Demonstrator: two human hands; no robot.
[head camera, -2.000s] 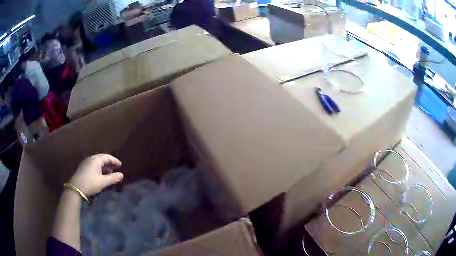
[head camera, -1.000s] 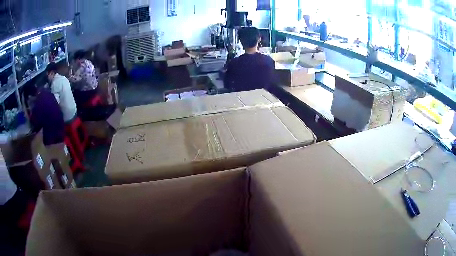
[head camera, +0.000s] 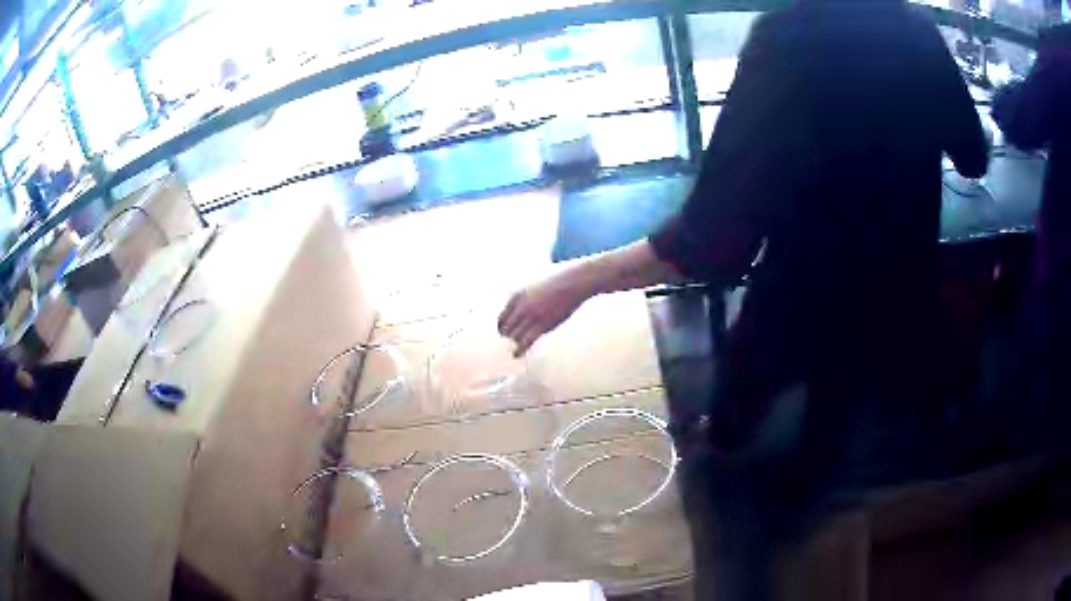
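Note:
Several thin silvery rings lie on tan cardboard (head camera: 529, 434) in front of me, one clear ring (head camera: 613, 460) at the right and another ring (head camera: 466, 507) beside it. The small dark blue cutters (head camera: 166, 393) lie on a carton top at the left, near a single ring (head camera: 180, 328). A bright white thing (head camera: 540, 591) is cut off by the bottom edge; I cannot tell what it is. Neither of my hands is in view.
Another person in dark clothes (head camera: 834, 235) stands at the right, a hand over the rings. A second dark-clothed person is cut off at the right edge. Carton flaps (head camera: 112, 499) stand at lower left. A green-topped bench (head camera: 634, 211) runs along bright windows.
The view has swung right, from the large carton to the rings on cardboard. My left hand, seen over the large carton two seconds ago, is out of view. The other person's reaching arm has come into view.

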